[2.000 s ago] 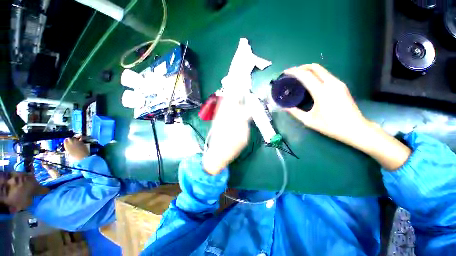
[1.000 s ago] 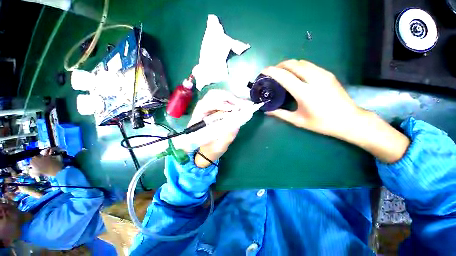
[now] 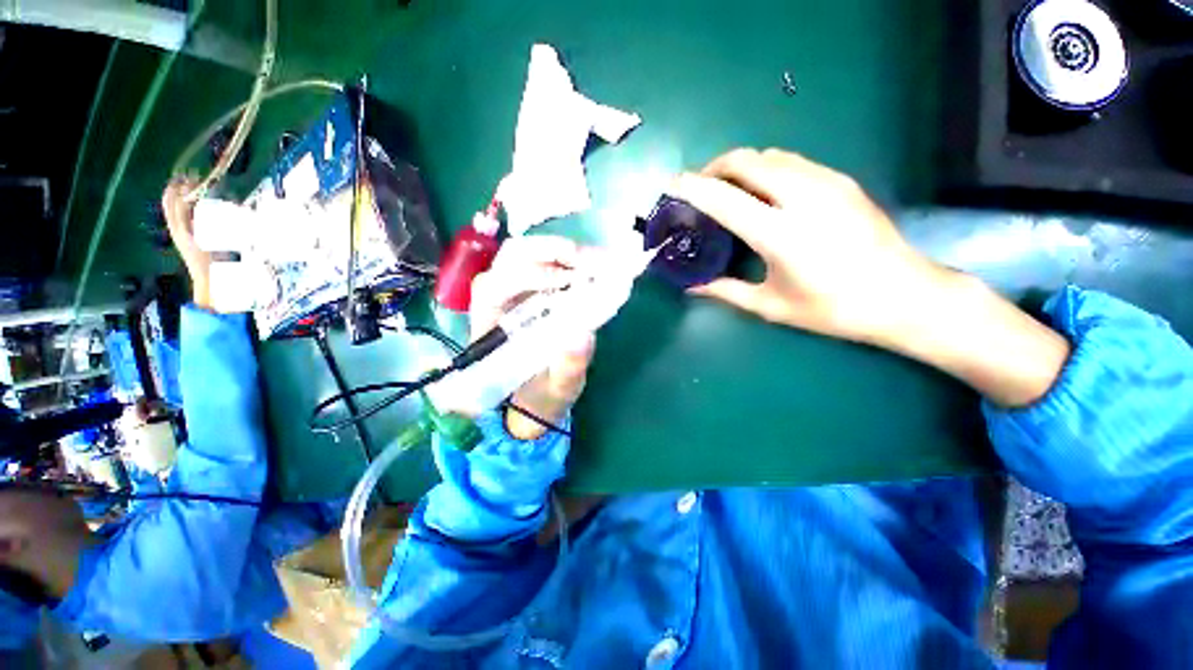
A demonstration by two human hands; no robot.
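Observation:
My right hand [image 3: 824, 255] holds a round black part [image 3: 690, 245] by its edge, its face turned toward my left hand. My left hand [image 3: 536, 308] holds a dispensing syringe like a pen, with its pale tip at the face of the black part; whether they touch is unclear. A green winged cap [image 3: 451, 429] is at the syringe's rear, with a clear air hose [image 3: 353, 530] looping down from it. A thin black lead [image 3: 393, 389] runs beside the syringe. A red glue bottle [image 3: 466, 262] is just behind my left hand, partly hidden.
A white cloth or paper [image 3: 547, 147] lies on the green mat [image 3: 785, 406]. A boxy wrapped unit [image 3: 343, 229] with white bottles [image 3: 233, 225] is at left. A black parts tray [image 3: 1047, 170] is at upper right. Another person's arm [image 3: 220, 393] reaches to the bottles.
My left hand has picked up the syringe from the mat and brought its tip to the black part. The other person's arm has reached up to the white bottles.

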